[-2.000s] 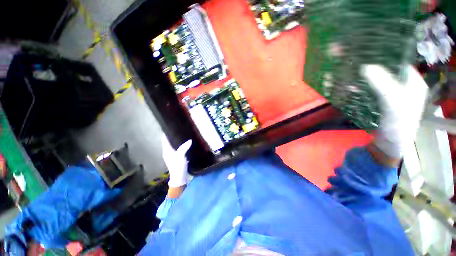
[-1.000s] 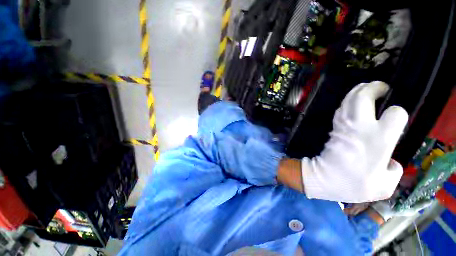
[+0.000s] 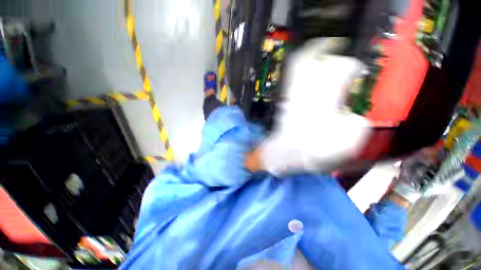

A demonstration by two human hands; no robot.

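Observation:
My left hand (image 3: 316, 113), in a white glove, is large and blurred in the centre, over the near side of a black tote (image 3: 440, 95) with a red liner (image 3: 401, 79). Its fingers are too blurred to tell whether they grip the tote. Green circuit boards (image 3: 361, 89) with small parts lie in the tote, partly behind my hand. My right hand (image 3: 414, 182), gloved, is small and blurred at the right. It holds a green circuit board (image 3: 456, 161) by its lower end, outside the tote.
More black totes stand at the left (image 3: 58, 142), one with boards (image 3: 97, 250) near the bottom. Another tote with a board (image 3: 269, 66) is beyond my left hand. Yellow-black tape (image 3: 150, 95) crosses the grey floor (image 3: 174, 63). A blue sleeve (image 3: 10, 89) shows at the left edge.
My left hand has moved left and slightly up in the picture. The red liner and boards now show to its right. My right hand still holds the green board.

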